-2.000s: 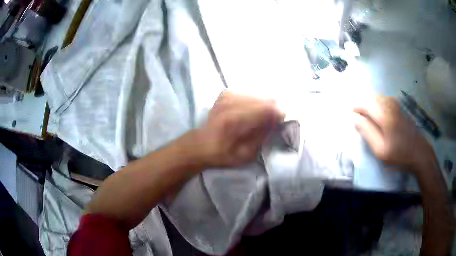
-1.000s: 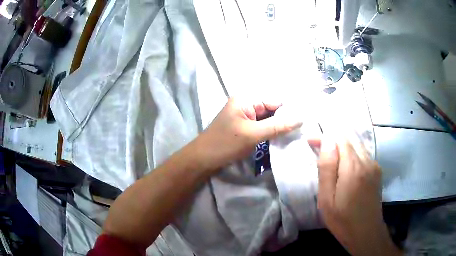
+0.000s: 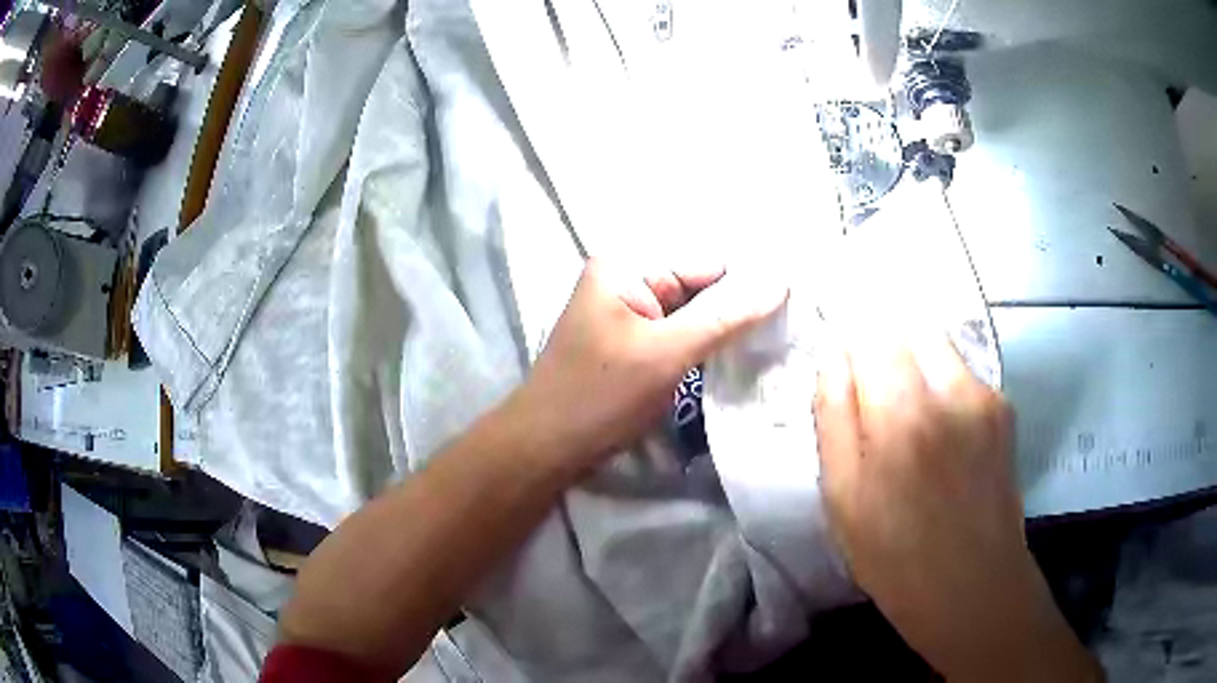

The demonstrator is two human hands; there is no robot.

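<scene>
A large pale grey-white garment (image 3: 387,254) lies over the machine bed and hangs over the front edge. It glares white under the lamp. My left hand (image 3: 641,334) pinches a folded edge of it between thumb and fingers. My right hand (image 3: 914,454) lies on the same white strip at the right, fingers bent; its fingertips are washed out by glare. A dark label with white letters (image 3: 690,400) shows below my left hand. The presser foot and needle area (image 3: 861,147) is just beyond the cloth.
Snips with blue and reddish handles (image 3: 1168,260) lie on the machine bed (image 3: 1068,240) at the right. A round grey-white machine part (image 3: 40,280) and brown table edging (image 3: 220,120) are at the left. Ruler marks run along the front edge. More cloth hangs below the table.
My right hand has come from the machine bed at the right onto the cloth beside my left hand. In the last second both hands have stayed nearly in place, and the view has shifted slightly.
</scene>
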